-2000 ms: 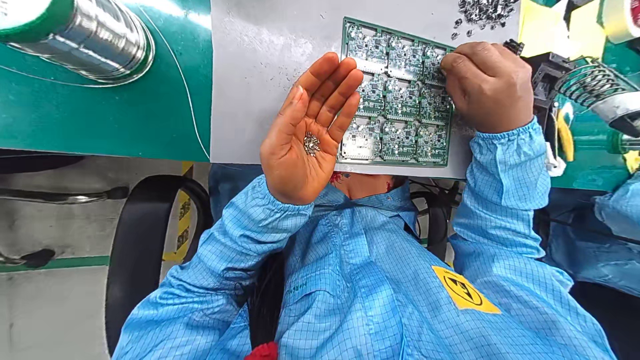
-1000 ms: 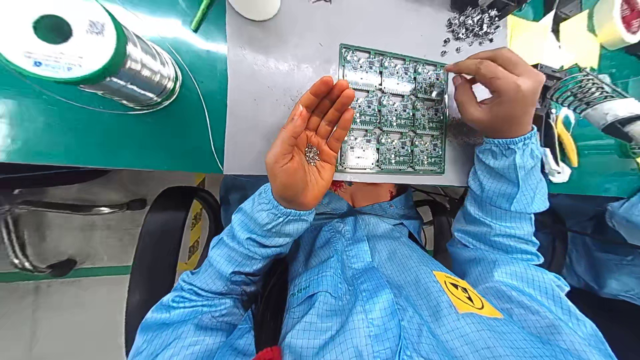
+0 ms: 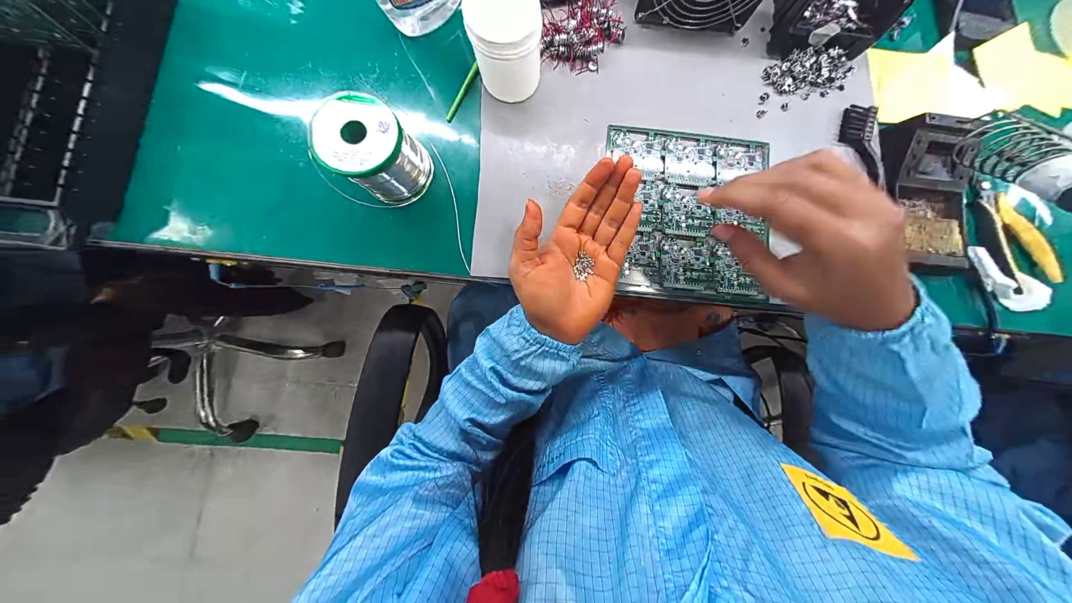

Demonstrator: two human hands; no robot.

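Note:
My left hand [image 3: 576, 260] is palm up with its fingers extended, and a small pile of tiny metal components [image 3: 584, 265] lies on the palm. It hovers over the left edge of a green panel of printed circuit boards [image 3: 688, 209], hiding part of it. My right hand [image 3: 816, 239], slightly blurred, is above the panel's right side with thumb and index finger apart and nothing visible between them. The panel lies on a grey mat [image 3: 536, 134] near the table's front edge.
Left on the green table stands a solder wire spool [image 3: 373, 151]. A white bottle [image 3: 502, 50], red-wired components [image 3: 582, 33] and a pile of small metal parts [image 3: 808, 71] are at the back. To the right are a brush [image 3: 859, 134], a soldering iron stand [image 3: 934, 167] and yellow-handled pliers [image 3: 1030, 236].
My right hand has moved from the panel's upper right, fingers together, to over its right side, fingers apart. My left hand still holds the components. The view has shifted, showing more table.

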